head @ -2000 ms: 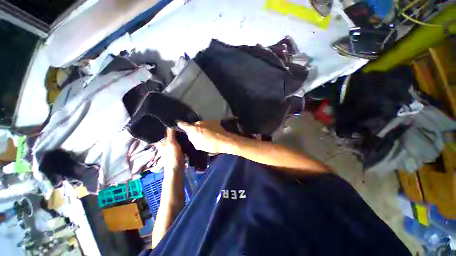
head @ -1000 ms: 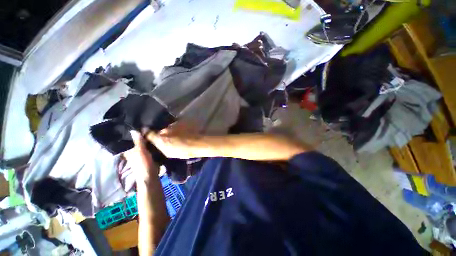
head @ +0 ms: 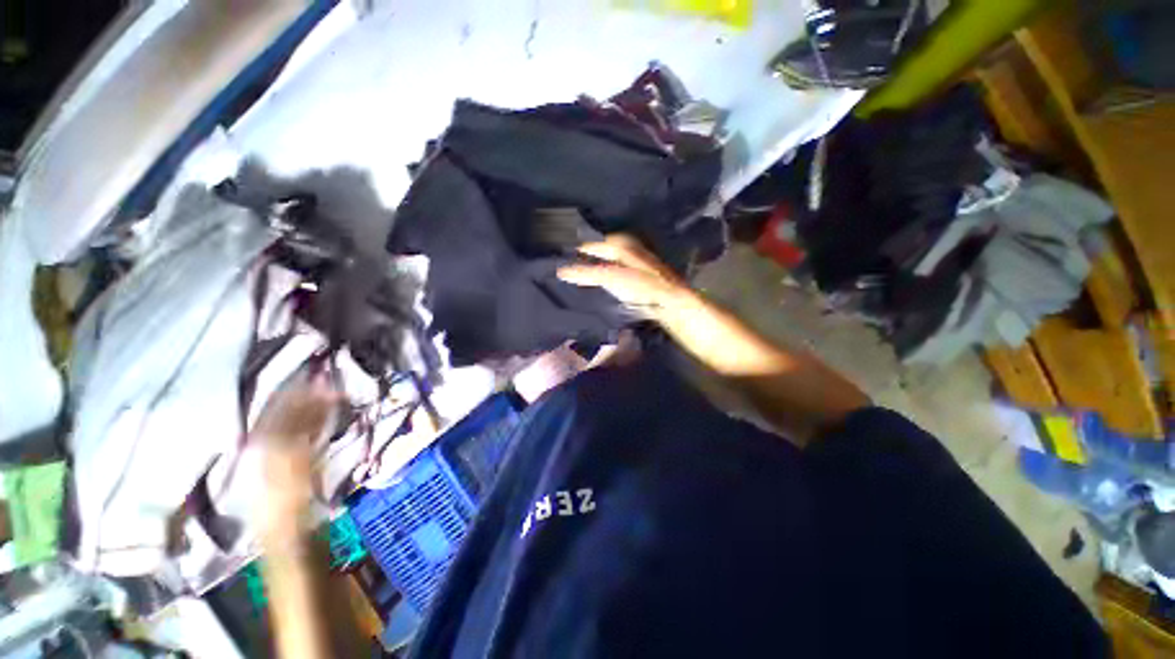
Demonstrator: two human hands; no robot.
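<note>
A black and charcoal garment lies spread on the white worktable in front of me. My right hand is over its right part, palm down with fingers apart; it grips nothing that I can see. My left hand is blurred, over the pale grey and white garment pile left of the black work. Whether its fingers hold any cloth cannot be told. Dark crumpled cloth lies between the pile and the black garment.
The white worktable runs behind the garments. Blue and green crates stand below its near edge. A grey-black bundle with a white tie is at right by wooden shelving. A small red thing is near the table's right end.
My hands, earlier together at a folded black part, are now apart: left over the pale pile, right on the black garment. The black garment now lies flatter, its grey side hidden, shifted right.
</note>
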